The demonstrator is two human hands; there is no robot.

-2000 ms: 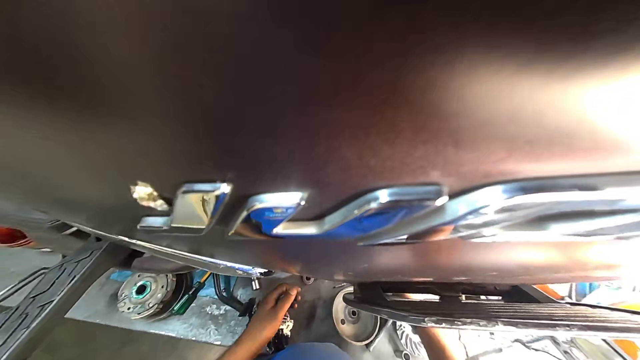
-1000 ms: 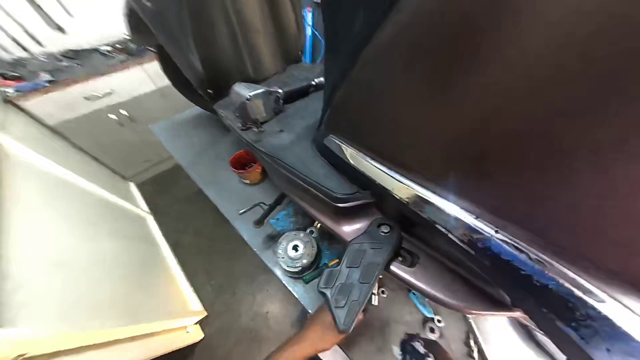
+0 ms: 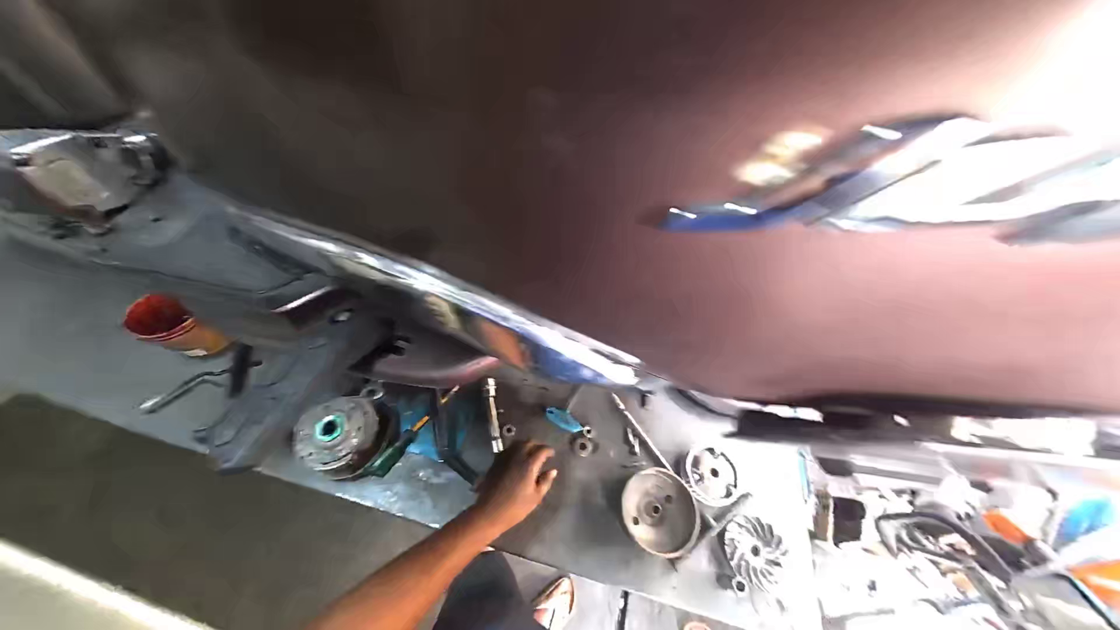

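Note:
My left hand (image 3: 516,481) reaches over the metal work surface (image 3: 577,516) with its fingers bent; whether it holds something small is unclear. Just above it lie a metal socket tool (image 3: 493,416) and a small ring (image 3: 509,430). A blue-handled tool (image 3: 564,420) and a washer (image 3: 583,446) are to its right. Left of the hand sits a round clutch assembly (image 3: 337,436) beside a green-handled screwdriver (image 3: 398,451). Further right lie a clutch bell (image 3: 661,512), a round metal plate (image 3: 710,476) and a finned fan wheel (image 3: 754,551). My right hand does not show.
A scooter's dark body panel (image 3: 525,219) with chrome trim overhangs the surface. A black footrest (image 3: 271,398) sticks out at left, near a red-orange cup (image 3: 175,325) and a bent metal rod (image 3: 188,385). Various parts crowd a bright area (image 3: 945,542) at right.
The view has swung strongly. One second ago my hand was beside the footrest, partly hidden behind it; now it is over the surface, right of the clutch assembly.

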